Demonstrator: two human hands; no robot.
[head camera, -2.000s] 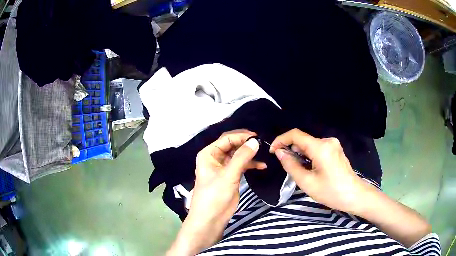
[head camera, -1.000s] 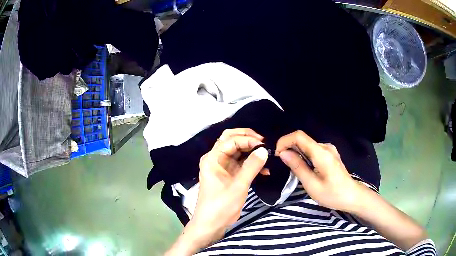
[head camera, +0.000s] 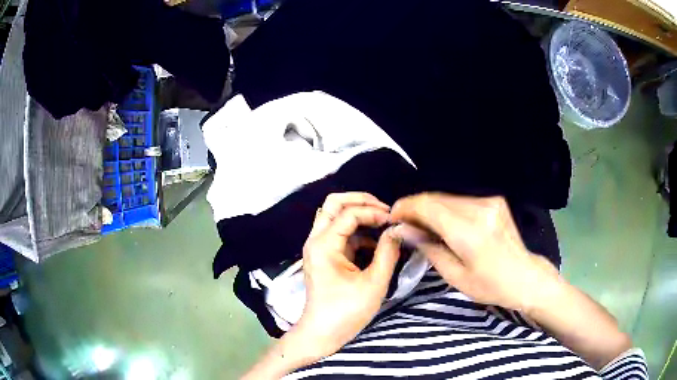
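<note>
A large black garment (head camera: 445, 96) covers my lap, with its white lining (head camera: 275, 159) showing at the left of the opening. My left hand (head camera: 345, 267) pinches the garment's black edge between thumb and forefinger. My right hand (head camera: 468, 241) is against the left fingertips at the same spot, slightly blurred, with thumb and forefinger together. The fingers cover the pinched spot. No needle, thread or fastening can be made out there, and I cannot tell what the right fingers hold.
A grey cloth-lined bin (head camera: 63, 178) and a blue crate (head camera: 132, 159) stand at left, with dark cloth (head camera: 122, 56) over them. A clear waste bin (head camera: 590, 74) stands at upper right by a wooden table edge (head camera: 627, 21). The floor (head camera: 171, 297) is green.
My right hand has moved left to touch the left fingertips; a small gap was between them before. The dark tool seen in my right palm two seconds ago is now hidden. My left hand still pinches the edge.
</note>
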